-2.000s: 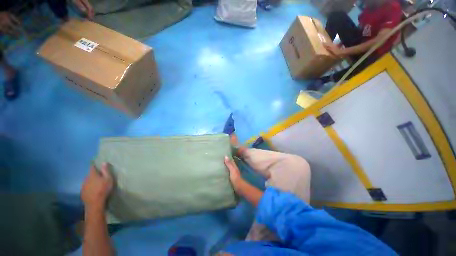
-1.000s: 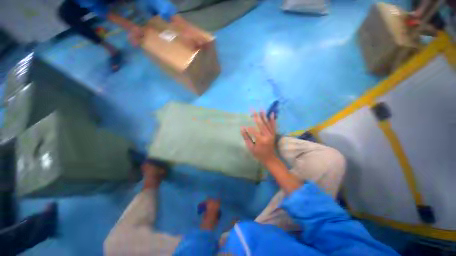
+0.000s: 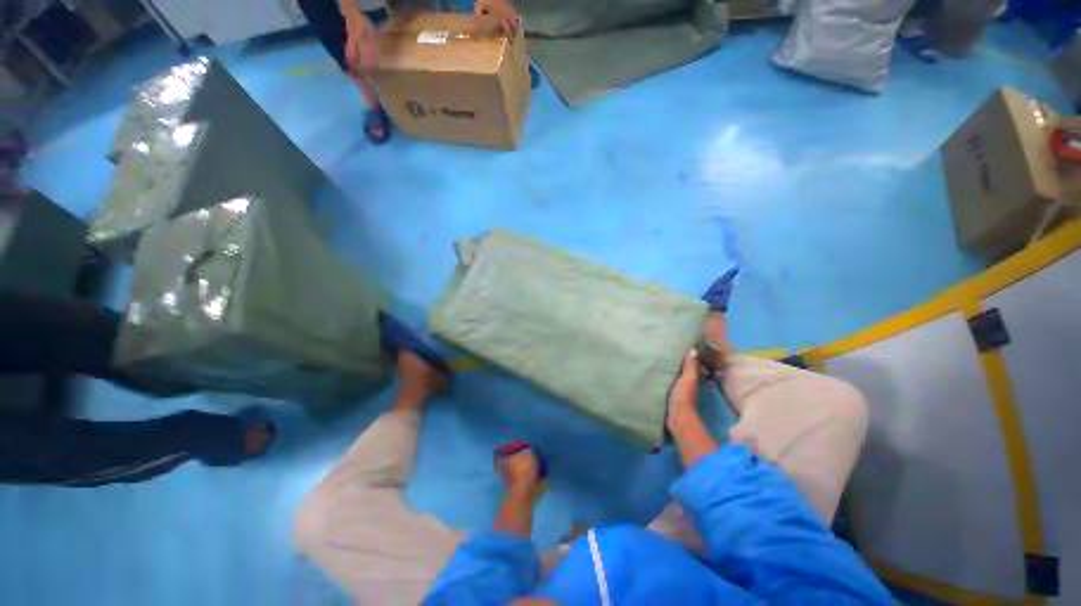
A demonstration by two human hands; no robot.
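A green wrapped parcel (image 3: 569,331) lies slanted on the blue floor between my legs, with a loose folded corner at its far left end. My right hand (image 3: 684,397) rests against the parcel's right end, fingers along the edge. My left hand (image 3: 519,464) is low between my knees, in front of the parcel and apart from it. It is closed around a small red and blue tape dispenser (image 3: 517,451), mostly hidden by the hand.
Shiny taped green bales (image 3: 261,308) stand at the left, a person's dark-trousered leg (image 3: 130,444) beside them. Another person holds a brown carton (image 3: 456,89) beyond. A second carton (image 3: 996,172) stands right, behind the yellow-edged panel (image 3: 936,414). Green sacks (image 3: 616,53) and a white sack (image 3: 844,42) lie far off.
The parcel, earlier held between both hands, now lies on the floor, turned slantwise. My left hand has moved to the dispenser. My right hand has come down onto the parcel's end. The view has swung left.
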